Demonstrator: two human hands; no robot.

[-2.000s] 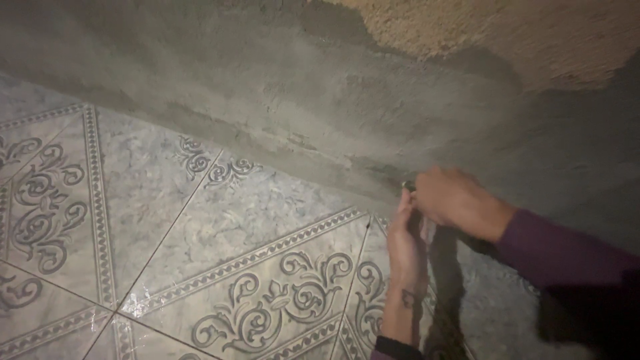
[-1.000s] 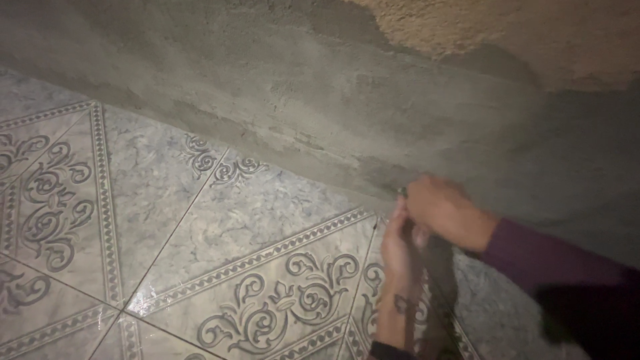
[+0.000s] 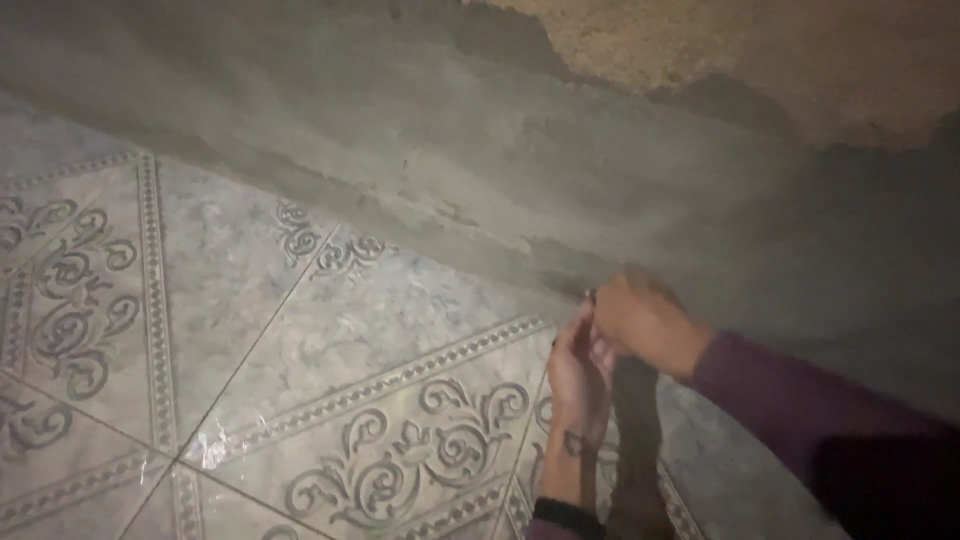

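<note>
My right hand (image 3: pixel 645 322), in a purple sleeve, is closed beside the fingertips of my left hand (image 3: pixel 581 367), low against the grey plastered wall (image 3: pixel 480 142). A small dark object (image 3: pixel 590 295) shows at the fingertips where both hands meet; its kind cannot be told, and the right hand is blurred. The left palm is turned up with its fingers curled, and whether it grips anything is hidden. A dark band sits around the left wrist. Patterned floor tiles (image 3: pixel 352 360) lie below both hands.
The wall meets the tiled floor along a diagonal edge. Rough tan wall surface (image 3: pixel 675 45) shows above the grey plaster at the upper right. A dark shadow falls on the tiles beside my left forearm.
</note>
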